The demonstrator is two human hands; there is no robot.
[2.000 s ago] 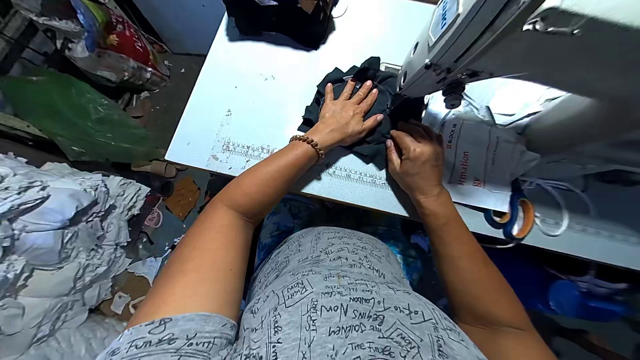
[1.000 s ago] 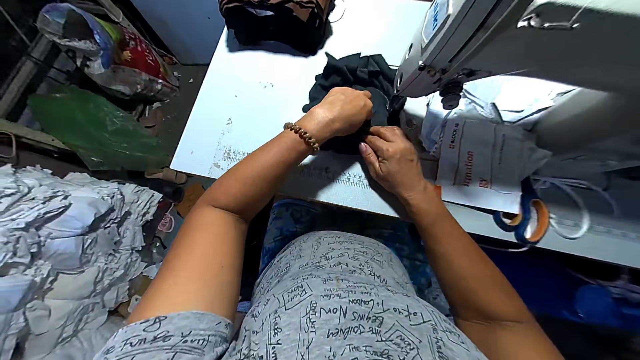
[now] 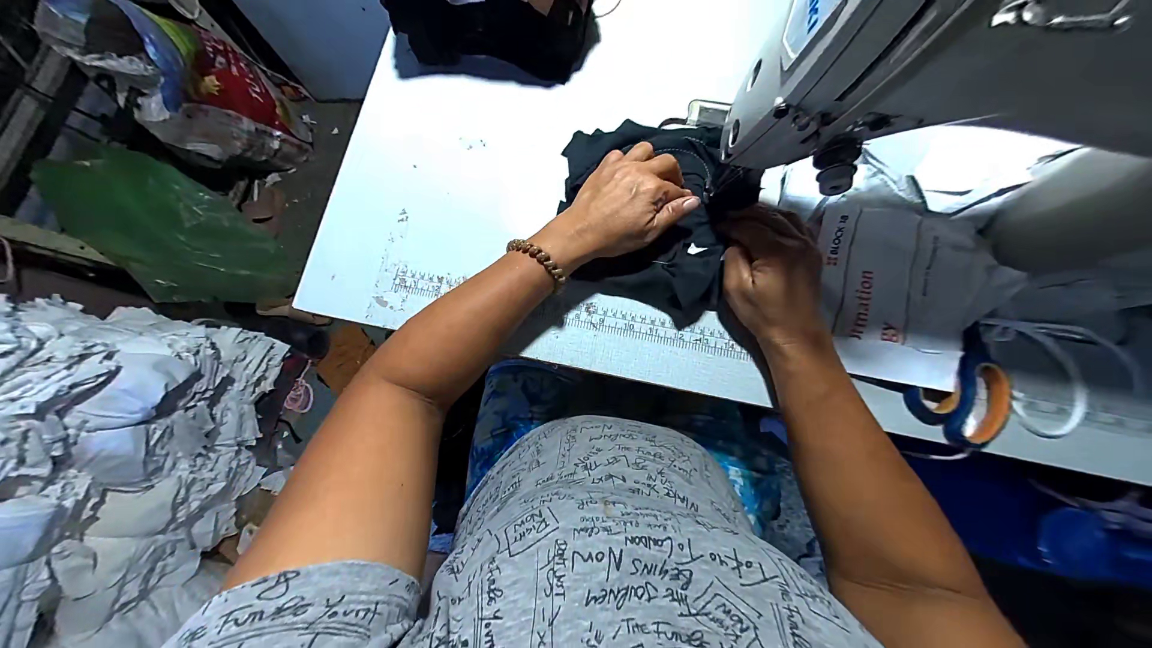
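Dark fabric (image 3: pixel 666 270) lies bunched on the white sewing table, partly under the head of a sewing machine (image 3: pixel 810 108). Light stitching curves across its upper part. My left hand (image 3: pixel 634 200), a beaded bracelet at its wrist, rests on the fabric with curled fingers that pinch it. At the fabric's right edge, close to the needle area, my right hand (image 3: pixel 772 270) grips the cloth between thumb and fingers. The needle itself is hard to make out.
Black cloth pieces (image 3: pixel 490 36) lie at the table's far edge. Scissors with blue and orange handles (image 3: pixel 990 405) sit right, by a printed white sheet (image 3: pixel 886 279) and white cord (image 3: pixel 1071 387). Stacked white fabric (image 3: pixel 135 432), green plastic (image 3: pixel 162 225) and a printed sack (image 3: pixel 225 90) are left.
Two seconds ago my left hand lay flat with spread fingers on the fabric; now its fingers are curled. My right hand has stayed at the fabric's right side, and the fabric's folds have shifted.
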